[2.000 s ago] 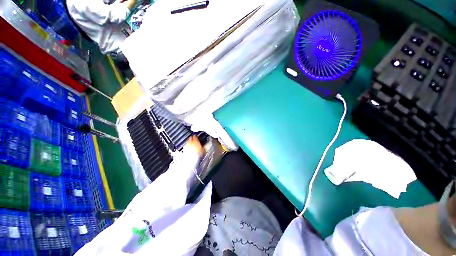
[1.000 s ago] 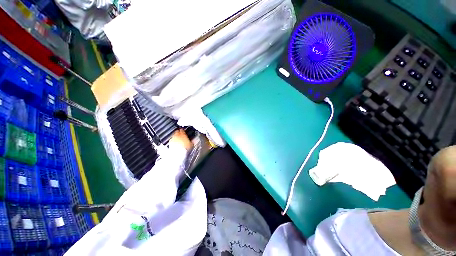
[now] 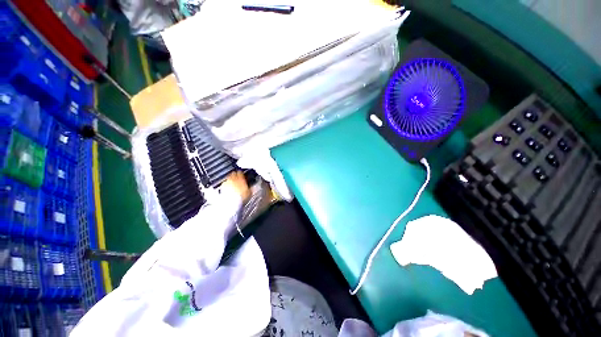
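Observation:
My left hand [image 3: 236, 187] reaches down into the open carton [image 3: 153, 205] at the lower left, at the near right corner of its rows. Its fingers are small and partly hidden, so I cannot tell whether they hold a part. Black tubular parts [image 3: 172, 174] lie in two side-by-side rows in the carton, inside a clear plastic liner. My right hand is out of the picture; only a white sleeve [image 3: 435, 326] shows at the bottom edge. A crumpled white wiping cloth [image 3: 445, 251] lies on the green bench mat [image 3: 329, 191].
A bagged stack [image 3: 290, 99] with a black tube [image 3: 267, 8] on top stands beyond the carton. A desk fan [image 3: 424, 100] and its white cable [image 3: 395, 224] are on the bench. Stacked trays [image 3: 520, 191] with small black pieces stand right. Blue crates [image 3: 56, 217] are far left.
My right hand and wrist have left the picture at the right. The view has shifted, so the bench things appear lower. My left hand stays at the carton.

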